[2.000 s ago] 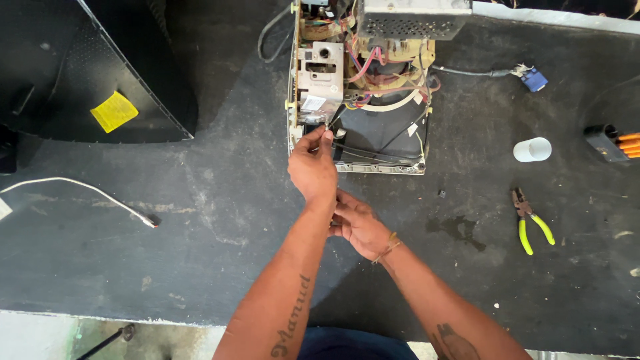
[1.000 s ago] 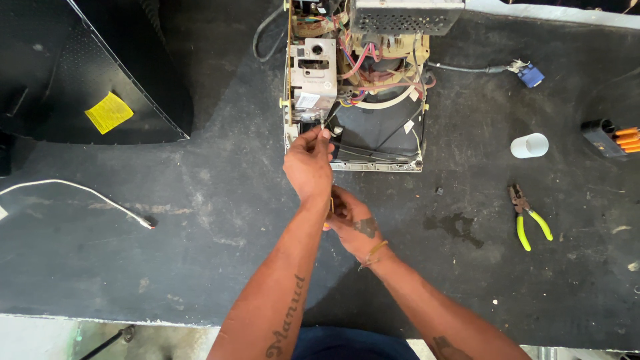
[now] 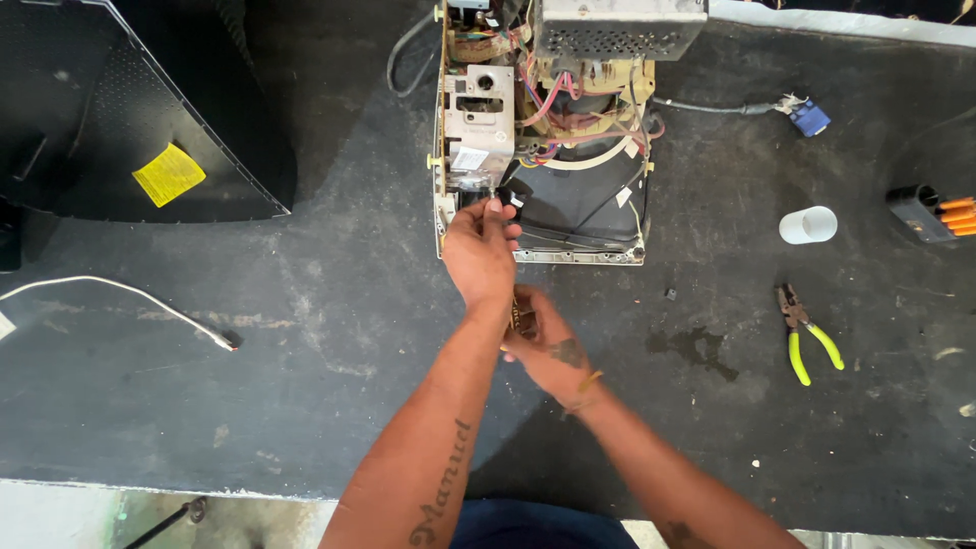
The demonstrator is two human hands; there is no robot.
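Note:
My left hand (image 3: pixel 482 248) reaches to the lower end of a metal bracket (image 3: pixel 482 114) in an opened CRT monitor chassis (image 3: pixel 583 258). Its thumb and fingertips pinch a small metallic piece, perhaps a tool's tip, beside that bracket. Behind the left wrist and nearer to me, my right hand (image 3: pixel 545 343) is curled around a small object that shows a yellowish, patterned part; most of it is hidden, so its kind cannot be told. Coloured wires (image 3: pixel 560 95) and a perforated metal box (image 3: pixel 621 30) lie in the upper part of the chassis.
Pliers with yellow-green handles (image 3: pixel 807 335), a white cup (image 3: pixel 808 225), and a black holder (image 3: pixel 915 213) with orange-handled tools lie at the right. A cable with a blue connector (image 3: pixel 810 117) extends from the chassis. A black plastic housing (image 3: pixel 152 114) and a white cable (image 3: pixel 126 286) are at the left.

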